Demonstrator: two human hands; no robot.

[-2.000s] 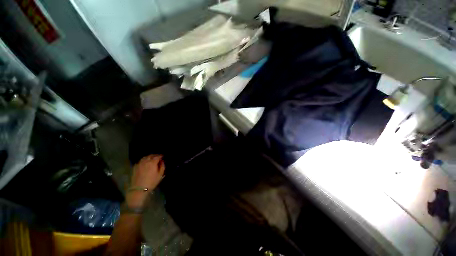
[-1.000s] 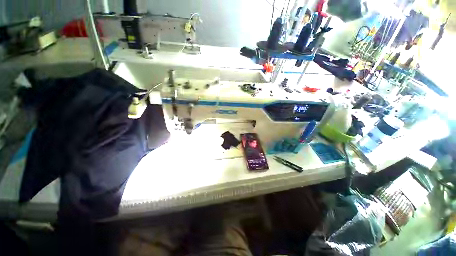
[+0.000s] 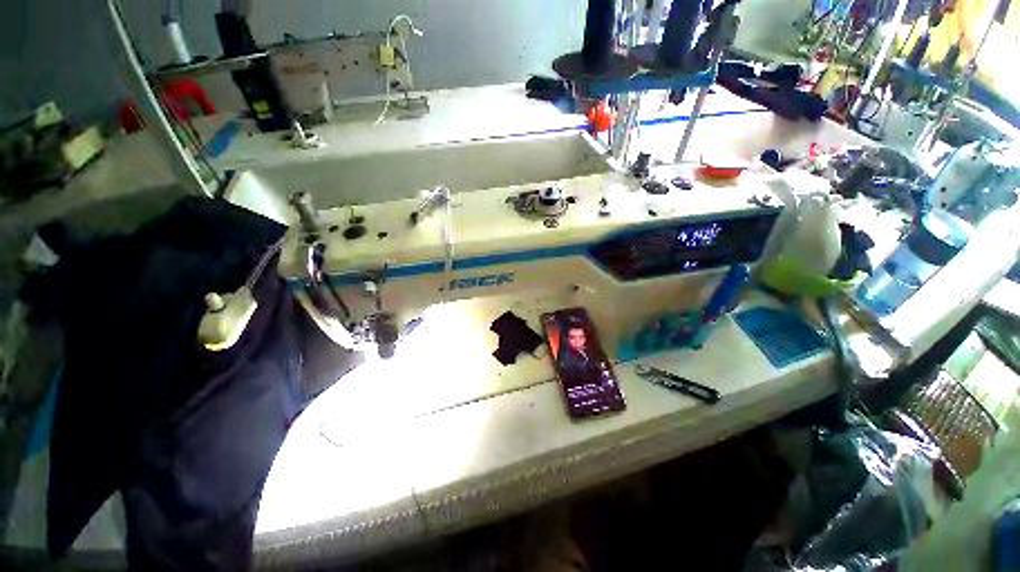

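Neither of my hands is in view. The long white sewing machine [image 3: 537,263] stands before me, its lit digits showing on the black panel at the right. A large heap of dark cloth [image 3: 168,369] lies left of the needle area [image 3: 380,333] and hangs over the front edge. A smartphone [image 3: 584,364] with a lit screen lies on the machine bed. A small dark fabric scrap [image 3: 516,339] lies left of it, and dark thread snips [image 3: 678,383] lie right of it. The cream lamp head [image 3: 227,321] is in front of the dark cloth.
A blue tray [image 3: 785,336] and teal-blue items [image 3: 668,332] are at the right end of the table [image 3: 447,469]. Black thread cones [image 3: 600,36] stand behind the machine. A red dish [image 3: 720,170] is on its top. A shiny plastic bag [image 3: 856,480] hangs below the right edge.
The view has swung right from the floor and cloth to the machine, then moved closer to it. The hand seen two seconds ago is out of view. Phone, scrap and snips look unmoved since one second ago.
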